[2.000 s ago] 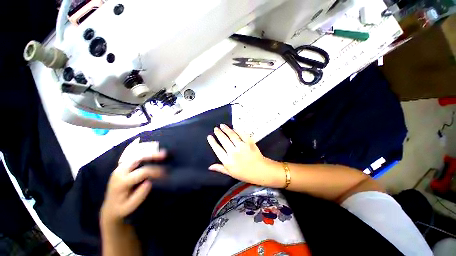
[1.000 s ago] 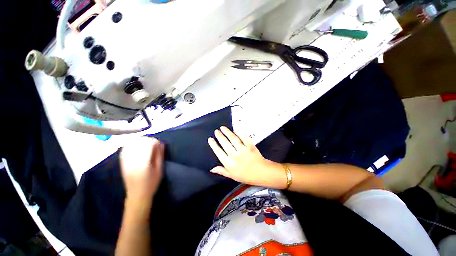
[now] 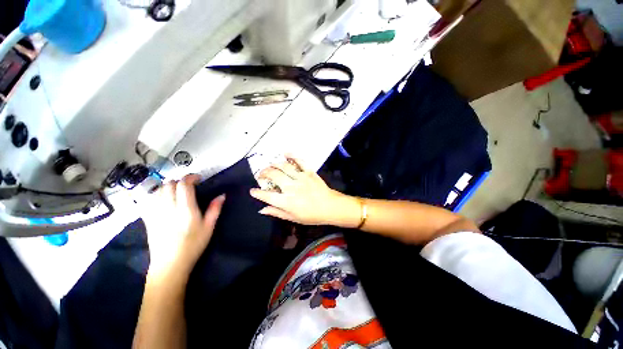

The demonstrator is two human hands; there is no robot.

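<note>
A dark cloth piece (image 3: 236,204) lies on the white sewing table, its upper edge near the needle area (image 3: 133,175) of the white machine, and hangs into the lap. My left hand (image 3: 174,228) lies on the cloth just below the needle area, thumb apart from the fingers. My right hand (image 3: 300,194) rests at the cloth's right edge, fingers bent and partly spread. A small shiny or patterned spot shows between its fingers; I cannot tell what it is or whether the hand grips anything.
Black shears (image 3: 311,75), silver snips (image 3: 263,98) and a green-handled tool (image 3: 371,37) lie behind my hands. A blue cup-like thing (image 3: 75,24) sits on the machine head. A blue-rimmed bin (image 3: 471,193) with dark cloth stands at the right, a cardboard box (image 3: 502,51) behind it.
The view has turned right, so the machine sits further left in the picture. My left hand has opened from a closed shape and moved to the needle area. My right hand's fingers are more bent.
</note>
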